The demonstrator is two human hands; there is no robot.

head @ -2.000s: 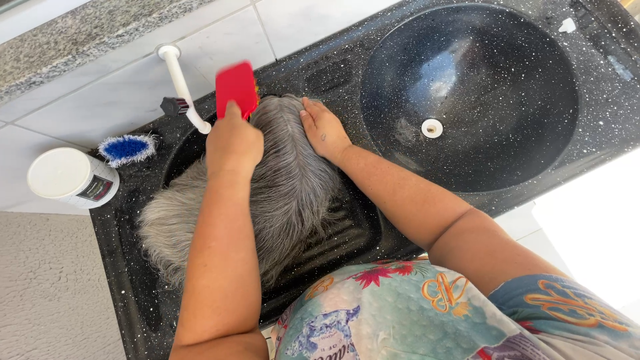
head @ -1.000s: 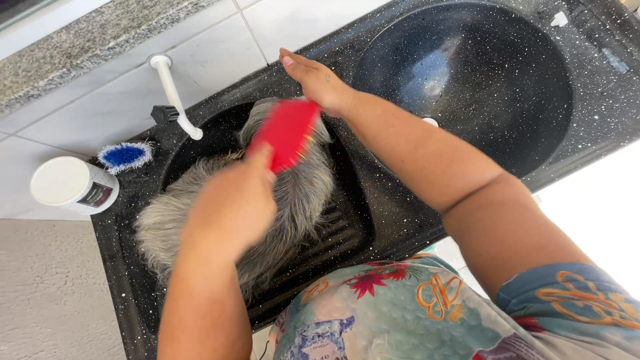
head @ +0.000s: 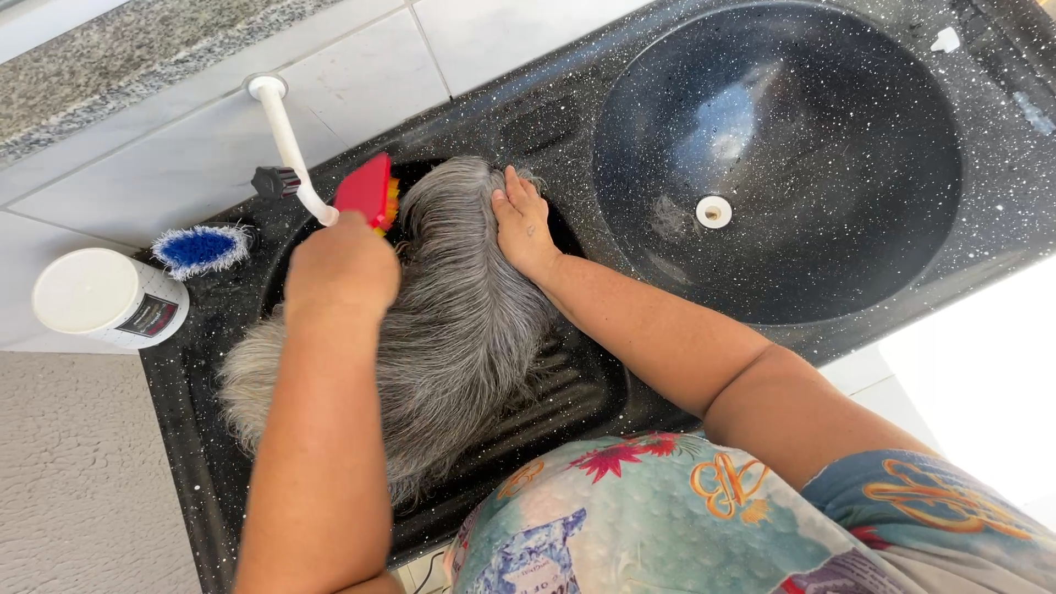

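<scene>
A mass of long grey fur (head: 474,305), parted down its middle, lies in the ridged left basin; whether it is an animal or a pelt cannot be told. My left hand (head: 342,268) grips a red brush (head: 365,194) with orange-yellow bristles, held at the fur's upper left side near the white tap pipe. Flat on the upper right of the fur rests my right hand (head: 525,227), holding nothing, its fingers slightly apart. My left forearm hides part of the fur.
A white pipe tap (head: 289,153) with a black knob juts over the basin. To its left are a blue and white scrub brush (head: 200,249) and a lidded white tub (head: 111,299) bearing writing. On the right is a round black basin (head: 780,165) with a white drain (head: 714,212).
The red brush has moved from over the fur to its upper left side. My right hand, tilted on edge at the top a second ago, now lies flat on the fur.
</scene>
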